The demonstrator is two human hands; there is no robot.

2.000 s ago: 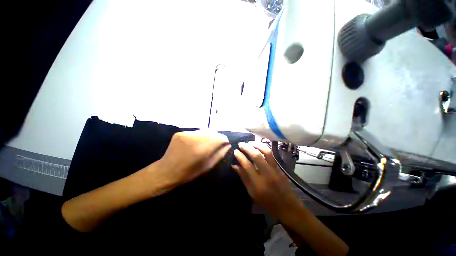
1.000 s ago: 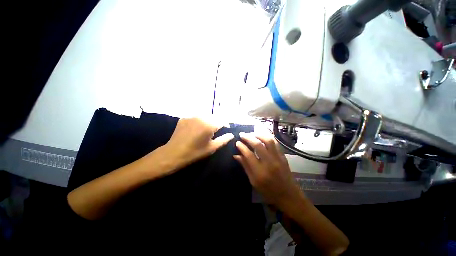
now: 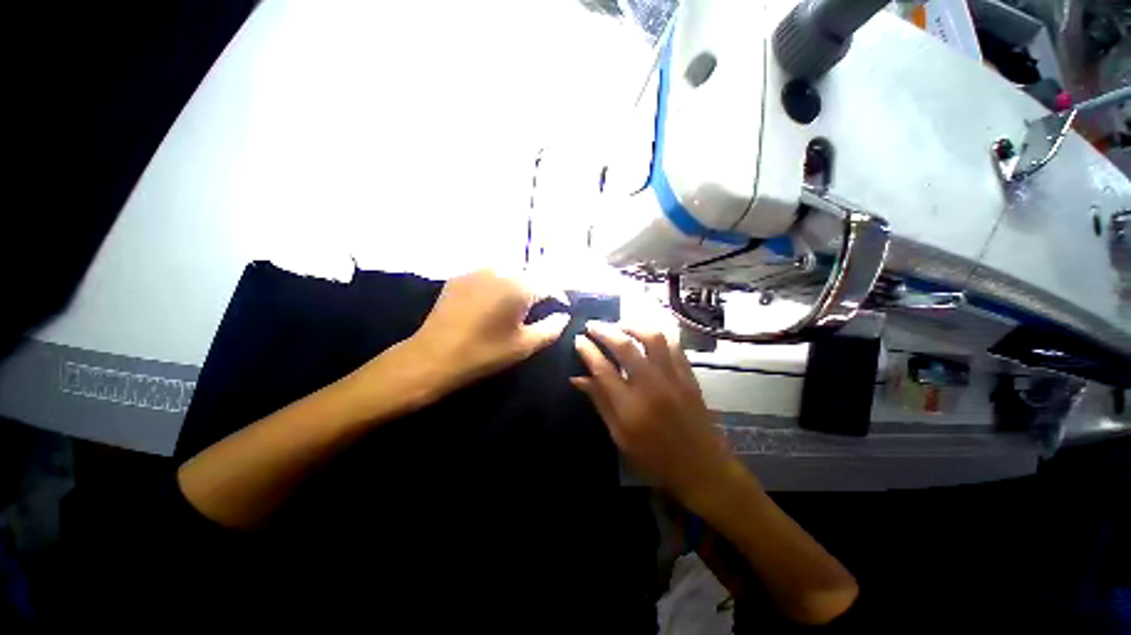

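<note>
A matt black garment panel [image 3: 335,335] lies on the white table and hangs over its front edge into the lap. My left hand [image 3: 481,325] has thumb and fingers closed on the panel's upper edge. My right hand [image 3: 645,391] lies just to its right, fingers bent and fingertips on the cloth beside the same edge. A short folded edge [image 3: 595,303] shows between the hands. The white sewing machine head [image 3: 719,186] with a blue stripe stands to the right. The presser foot area [image 3: 705,305] is right of my right fingertips, partly behind a curved metal loop.
A black rectangle [image 3: 842,382] and a small parts holder [image 3: 930,382] sit on the machine bed at right. A large black heap [image 3: 99,124] fills the upper left. A printed ruler [image 3: 124,387] runs along the front edge. Boxes and supplies are behind the machine.
The view has shifted, so the machine head sits higher and further left and more of the bed shows. Both hands stay at the cloth edge, with my left fingers lowered onto it.
</note>
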